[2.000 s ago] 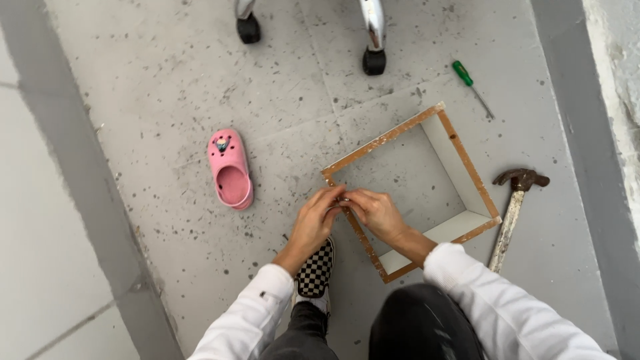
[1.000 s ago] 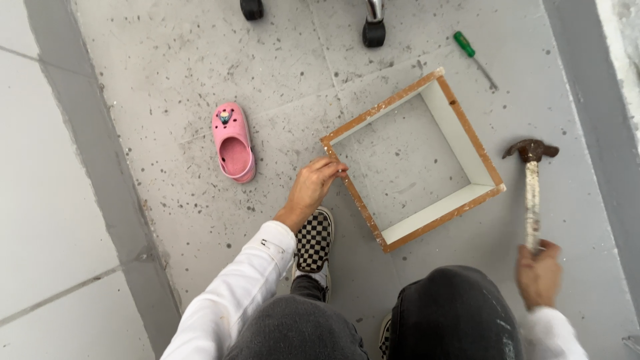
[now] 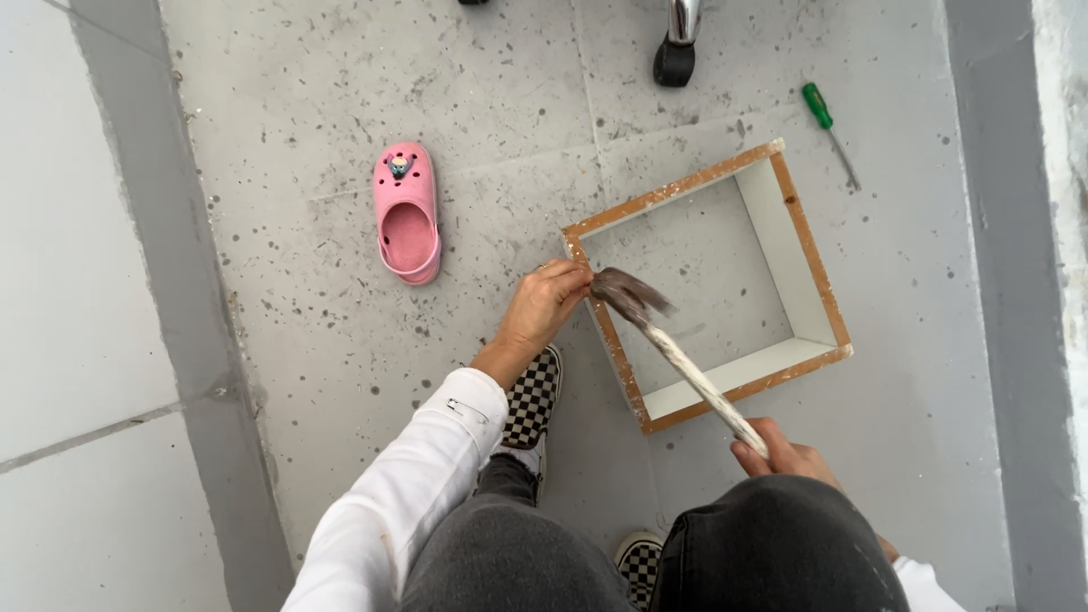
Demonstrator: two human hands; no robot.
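Note:
My right hand (image 3: 786,459) grips the lower end of the white-painted handle of a claw hammer (image 3: 697,374), partly behind my knee. The hammer's brown head, slightly blurred, is over the left side of a square wooden frame (image 3: 803,246), right at the fingertips of my left hand (image 3: 544,297). Those fingers are pinched together at the frame's left edge; something small may be between them, but the hammer head and fingers hide it. The frame lies on the floor, with brown upper edges and white inner walls.
A pink clog (image 3: 408,217) lies on the speckled grey floor, left of the frame. Beyond the frame's upper right corner is a green-handled screwdriver (image 3: 830,132). A chair caster (image 3: 674,64) stands at the top. My checkered shoe (image 3: 534,395) is beside the frame's lower left.
Both hands were at the frame's left edge at first. My right hand then took hold of the hammer at the right and has brought it over to my left fingertips, which stay at the edge.

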